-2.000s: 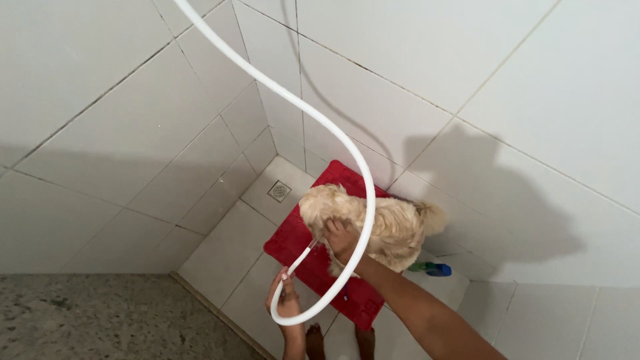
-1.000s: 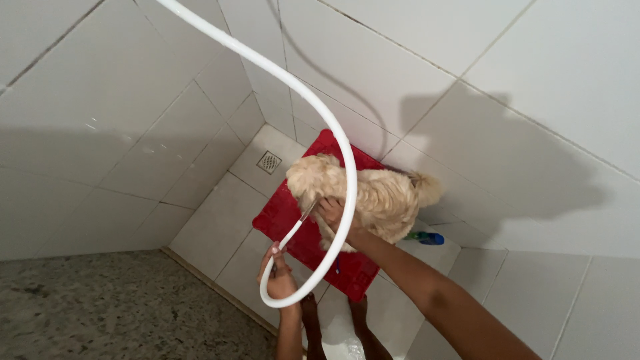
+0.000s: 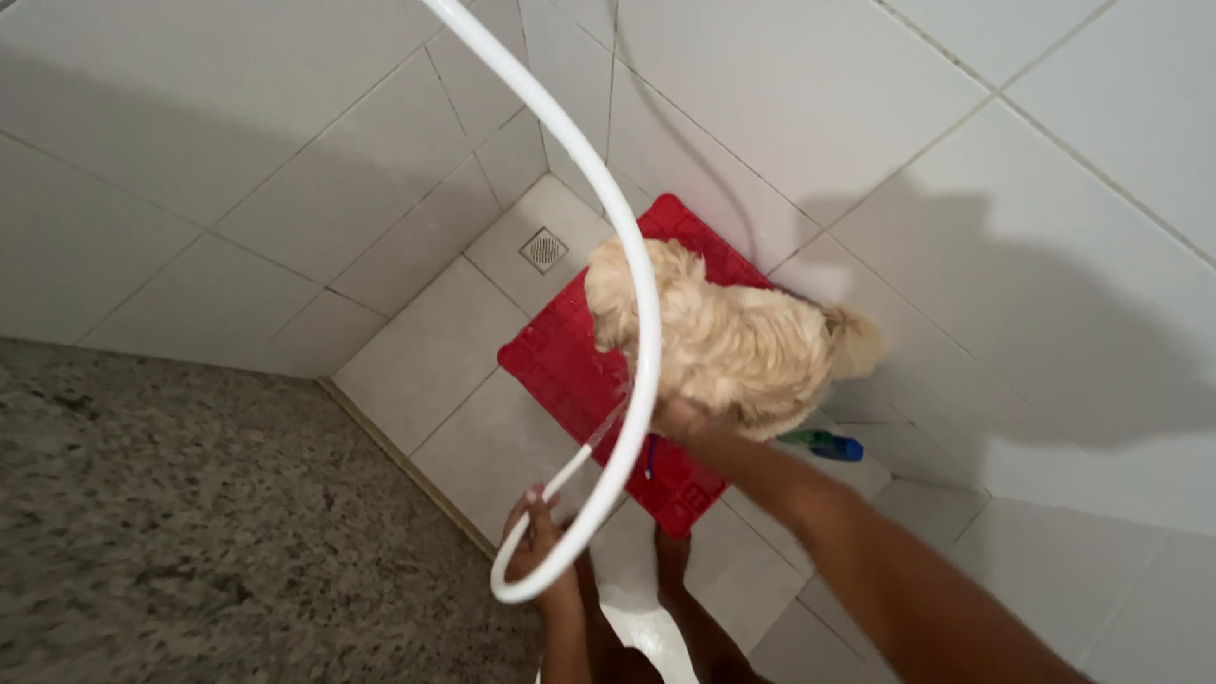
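Note:
A wet, cream-coloured, curly-haired dog stands on a red plastic mat on the tiled floor. My left hand grips a white hose near its end. From the hose tip a thin stream of water runs toward the dog's front. The rest of the hose loops up across the view, in front of part of the dog. My right hand touches the fur low on the dog's near side; its fingers are blurred and partly hidden by the hose.
A square floor drain lies beyond the mat's left corner. A green and blue bottle lies beside the dog, near the wall. Tiled walls meet behind the mat. A speckled stone surface fills the lower left. My feet are at the mat's near edge.
My right hand has moved lower along the dog's near side. The hose tip in my left hand is now farther from the dog, and the water stream shows plainly.

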